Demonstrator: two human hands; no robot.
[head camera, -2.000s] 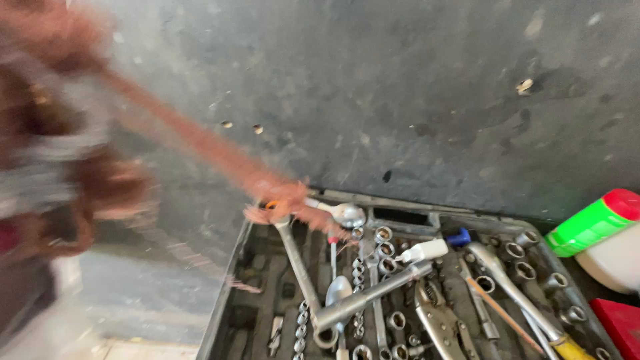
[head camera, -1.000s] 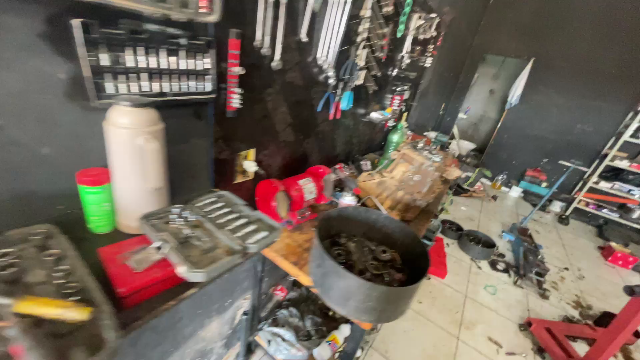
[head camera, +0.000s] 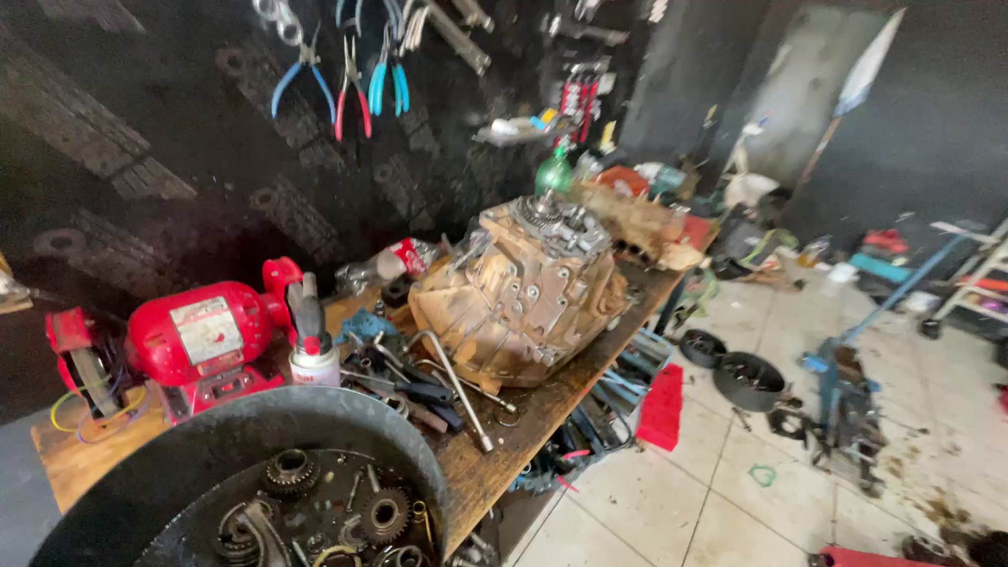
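Observation:
Neither of my hands is in view. A gearbox housing (head camera: 520, 303) of dirty metal stands on the wooden workbench (head camera: 543, 429), with gears (head camera: 543, 209) showing at its top. In the near left, a large round black tub (head camera: 409, 417) holds several loose gears (head camera: 386, 512) and other oily metal parts. Wrenches, dark-handled tools and a long metal bar (head camera: 457, 386) lie between the tub and the housing. A red bench grinder (head camera: 201, 327) stands at the left, beside a white can (head camera: 315, 366).
Pliers (head camera: 305, 83) and other tools hang on the black wall. Behind the housing are a green bottle (head camera: 554, 172) and a plastic bottle with a red label (head camera: 405, 258). Round black pans (head camera: 748, 380) and a blue floor jack (head camera: 846, 394) are on the tiled floor at right.
The view has swung from a socket set, past the thermos and tool cases, to the gearbox housing and tub. A blurred hand at the left two seconds ago is out of view now.

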